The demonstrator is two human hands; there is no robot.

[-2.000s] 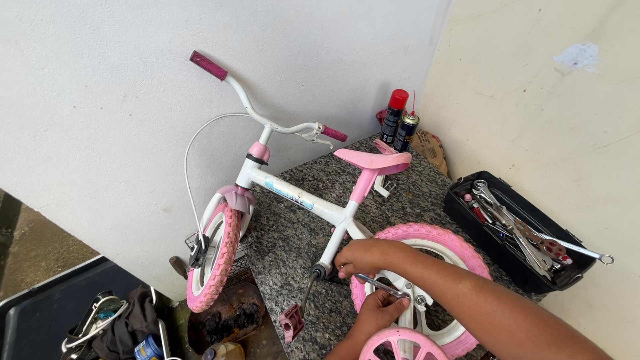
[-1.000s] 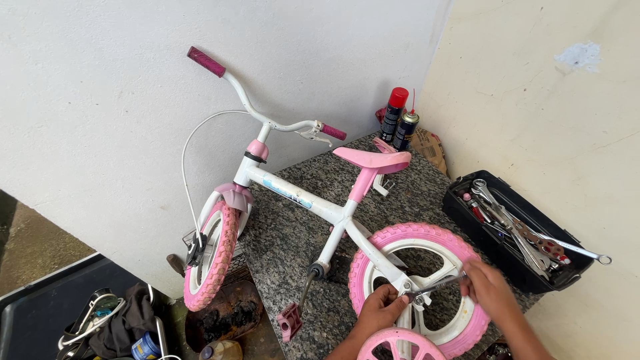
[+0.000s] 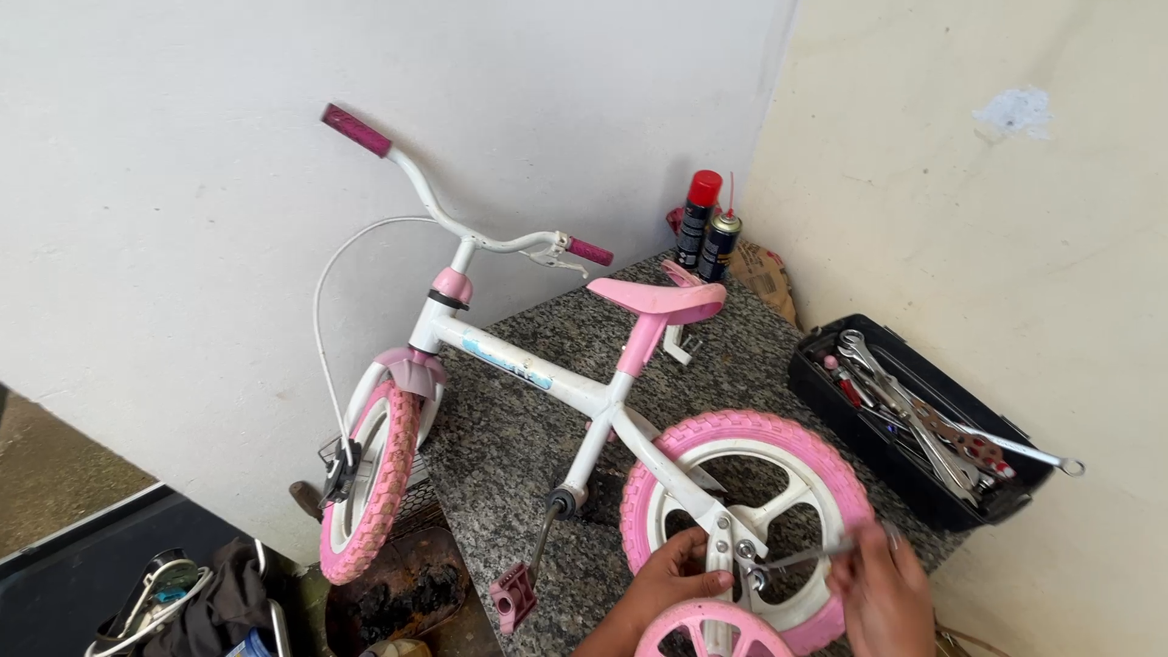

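Observation:
A white and pink child's bicycle [image 3: 520, 365] stands on a granite slab, its pink-tyred rear wheel [image 3: 643, 474] near my hands. My right hand [image 3: 881, 584], slightly blurred, grips a metal wrench [image 3: 808, 555] whose far end is at the nut by the rear axle [image 3: 757, 577]. With my left hand [image 3: 671, 579] I hold the white training-wheel bracket [image 3: 719, 547] at the frame's rear end. Below it is the pink training wheel [image 3: 716, 630]. The crank carries a pink pedal [image 3: 513, 598] to the left.
A black toolbox [image 3: 912, 429] with wrenches lies at the right by the wall. Two spray cans [image 3: 696, 219] stand at the slab's back corner. Lower left are a rusty, blackened pan [image 3: 397, 593] and a dark container [image 3: 82, 566] holding cloth and other things.
My right hand has moved away from the bicycle frame to the right side of the rear wheel, with the wrench in it. My left hand has stayed near the bracket.

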